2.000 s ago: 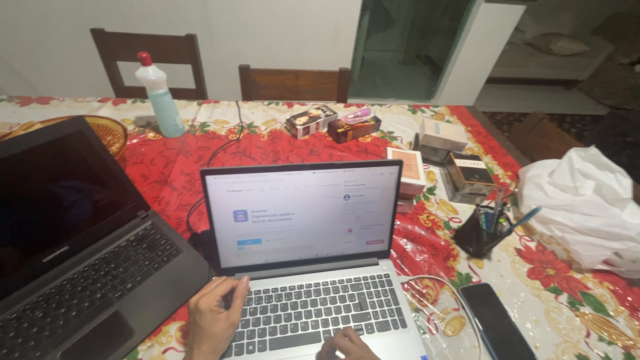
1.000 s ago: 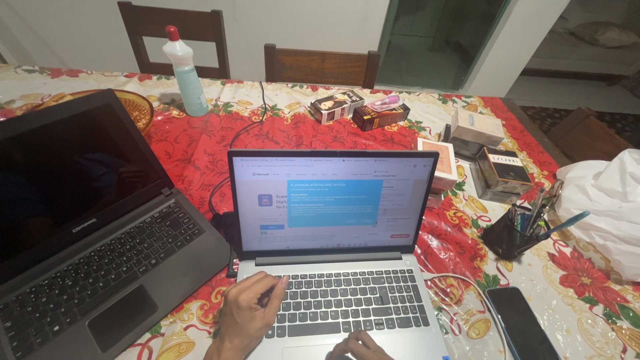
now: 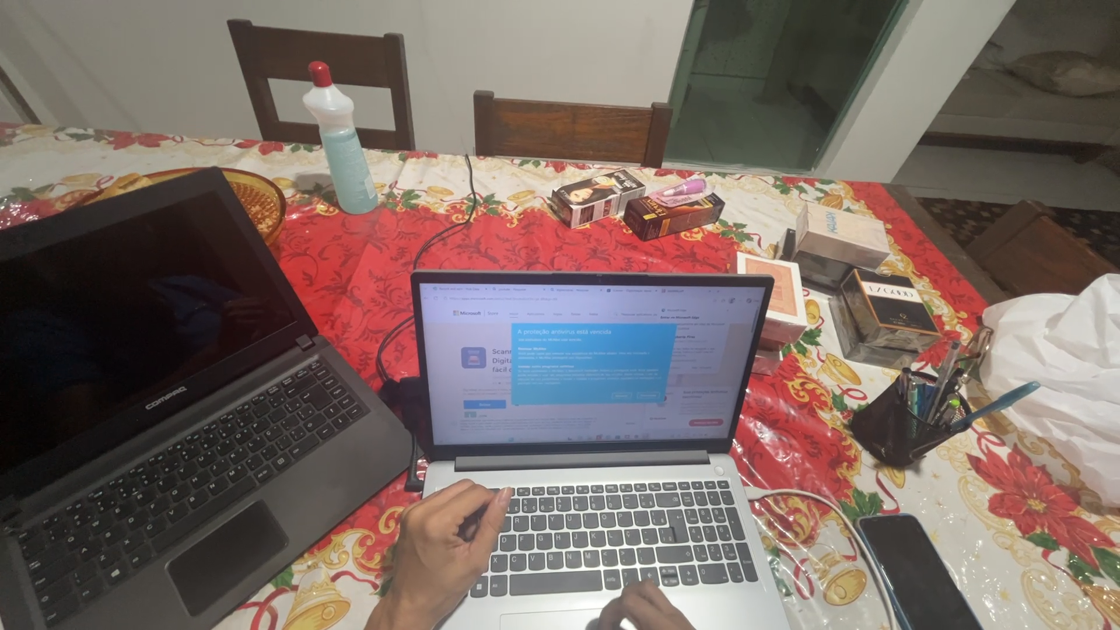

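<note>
A silver laptop (image 3: 752, 525) stands unfolded in front of me, its lit screen showing a blue pop-up window over a web page. My left hand (image 3: 442, 551) rests on the left side of its keyboard, fingers curled and nothing held. At the keyboard's lower edge, by the touchpad, is my right hand (image 3: 643, 608), partly cut off by the frame; its fingers are bent and I see no object in it. To the left, a dark Compaq laptop (image 3: 350, 455) with a black screen stands angled beside the silver one.
Behind the laptops stand a red-capped bottle (image 3: 341, 149), a woven basket (image 3: 267, 201) and small boxes (image 3: 599, 197). Perfume boxes (image 3: 888, 319), a mesh pen holder (image 3: 906, 424), a smartphone (image 3: 919, 569), a white cable (image 3: 831, 503) and a white plastic bag (image 3: 1067, 376) are on the right.
A blue pop-up window has appeared on the silver laptop's screen since the oldest frame. Both hands have stayed at the keyboard. The view has shifted somewhat.
</note>
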